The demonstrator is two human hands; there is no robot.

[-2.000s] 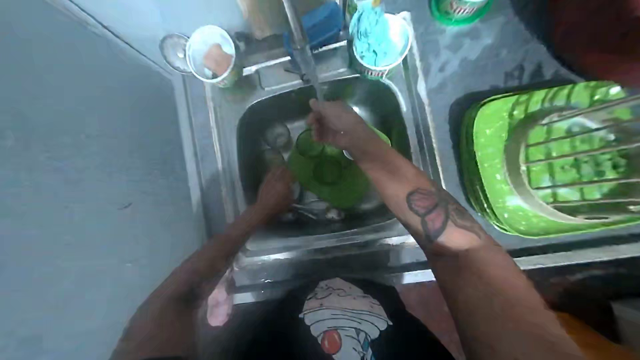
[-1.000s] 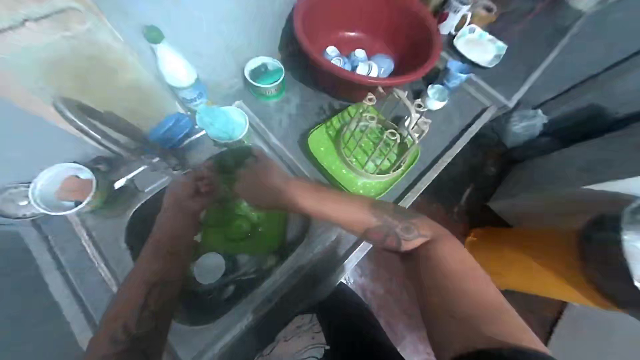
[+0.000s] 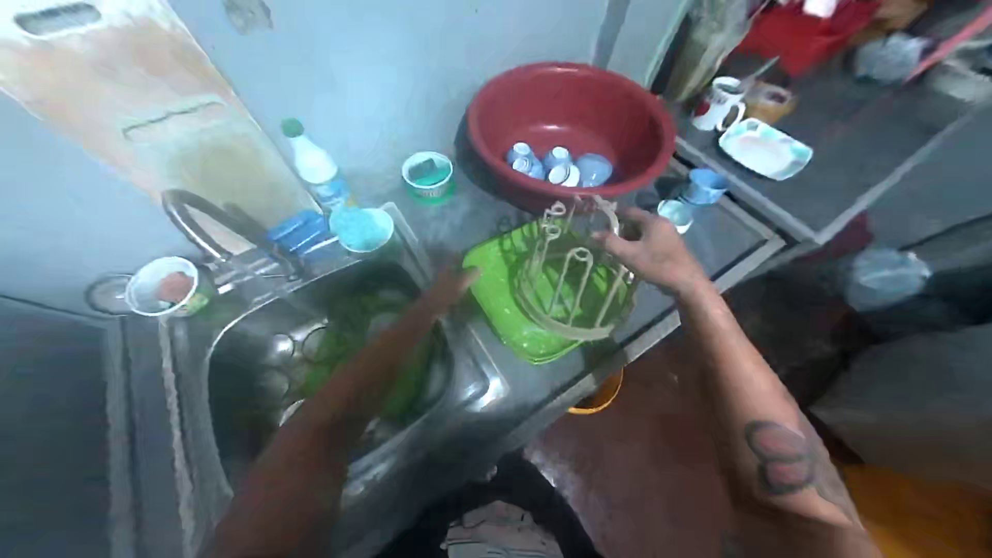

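A wire rack with looped prongs (image 3: 573, 332) is over a stack of green plastic trays (image 3: 508, 329) on the counter, right of the sink. My right hand (image 3: 647, 246) grips the rack's upper right rim between thumb and fingers. Blurred by motion, my left hand (image 3: 453, 285) reaches to the left edge of the trays; its fingers' hold is unclear. Below my left forearm, the steel sink (image 3: 484, 380) holds a green item (image 3: 403, 380) and clear glasses (image 3: 280, 346).
Behind stands a red basin (image 3: 570, 77) with several bluish cups. Near the curved faucet (image 3: 194, 205) are a white tub (image 3: 159, 287), a bottle (image 3: 314, 163) and a tub with a blue cloth (image 3: 363, 229). A mug (image 3: 719, 105) and a dish (image 3: 763, 149) sit at upper right.
Both hands have left the sink and moved right to the green trays and rack; my right hand has taken hold of the rack. The view has swung right.
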